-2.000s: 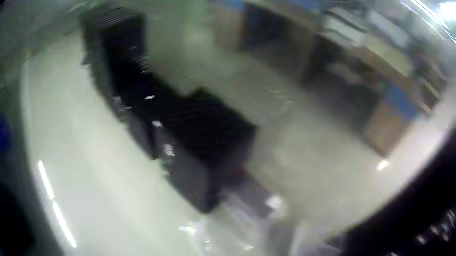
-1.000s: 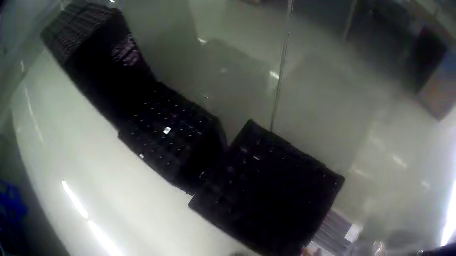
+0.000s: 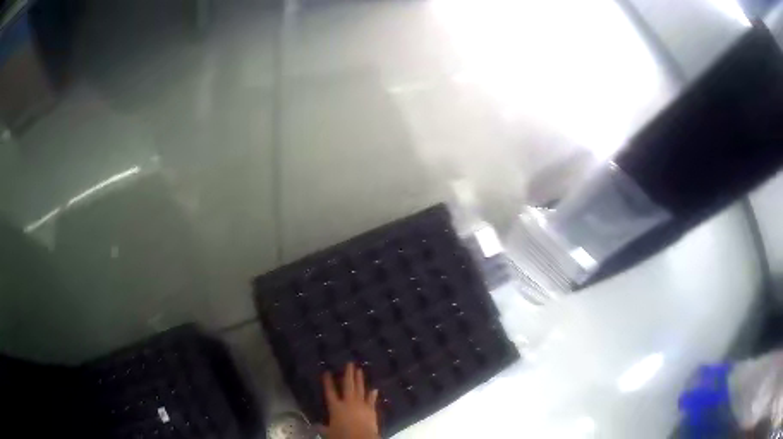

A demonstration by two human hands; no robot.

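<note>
A black blister tray (image 3: 395, 313) with rows of pockets lies face up on top of a dark stack, low in the middle of the picture. My right hand (image 3: 350, 410) comes in from the bottom edge. Its fingers are spread over the tray's near left part, and it appears to touch the tray without gripping it. The pockets show only small bright glints, so I cannot tell whether they hold anything. My left hand is not in view.
Another black tray stack (image 3: 172, 377) with a small white label stands at lower left. Clear bags or film (image 3: 605, 219) and thin layered edges with white labels lie to the right, beside a large dark stack (image 3: 708, 129). A blue object (image 3: 706, 399) is at lower right.
The view has swung right, so the tray stacks have shifted left in the picture. My right hand now shows over the tray. The large dark stack and clear film have appeared at right.
</note>
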